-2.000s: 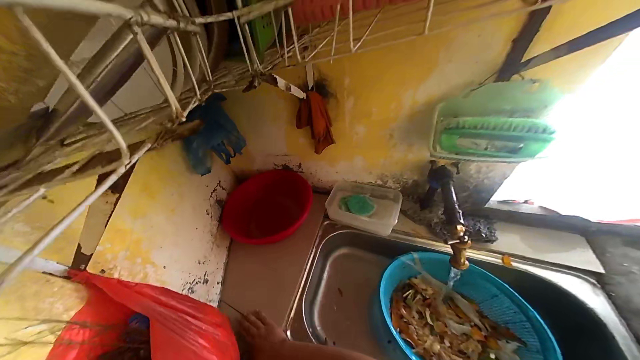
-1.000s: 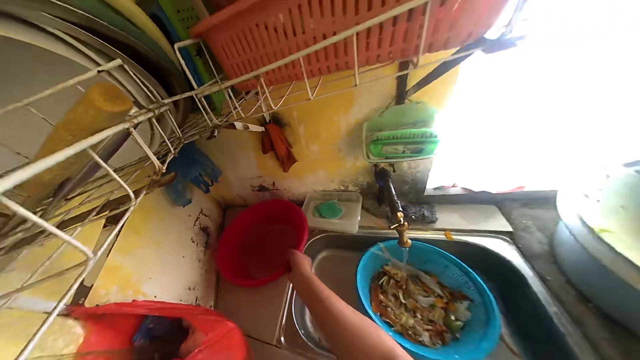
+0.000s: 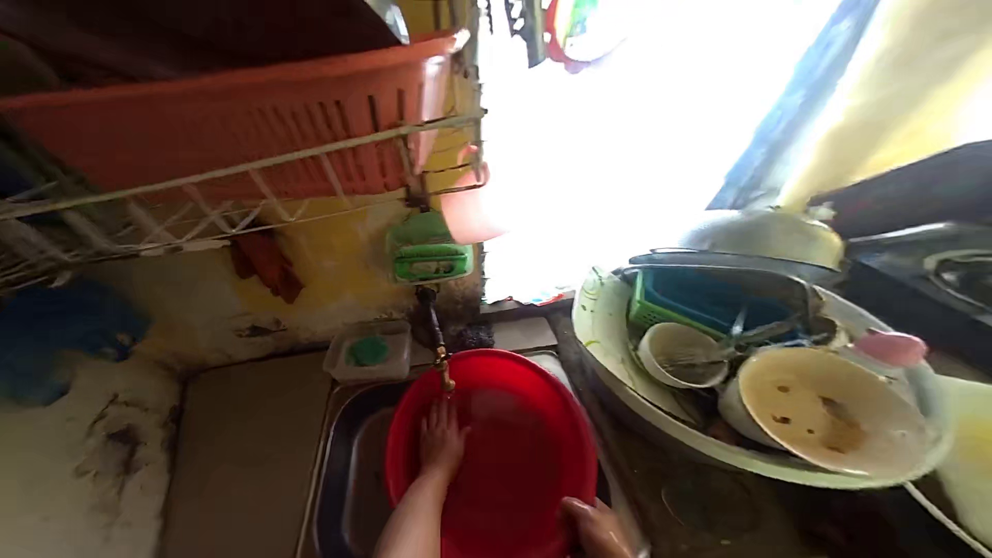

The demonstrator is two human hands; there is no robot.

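A red plastic basin point(image 3: 511, 434) is over the metal sink, below the brass tap point(image 3: 443, 368). My left hand point(image 3: 443, 438) lies inside the basin near its left wall, right under the tap spout, with its fingers stretched out and holding nothing. At the lower right, my right hand point(image 3: 597, 527) grips the basin's rim, the thumb on the inner side. The blue strainer with the food scraps is not in view.
A large basin point(image 3: 659, 422) of dirty dishes stands on the counter at the right. Behind the sink are a clear plastic tub point(image 3: 368, 353) and a green soap holder point(image 3: 432, 262). A wire rack point(image 3: 256, 167) with an orange basket point(image 3: 256, 124) hangs overhead.
The red basin has moved from the left counter corner to over the sink, beneath the tap. Both hands are now at it. The view has swung right.
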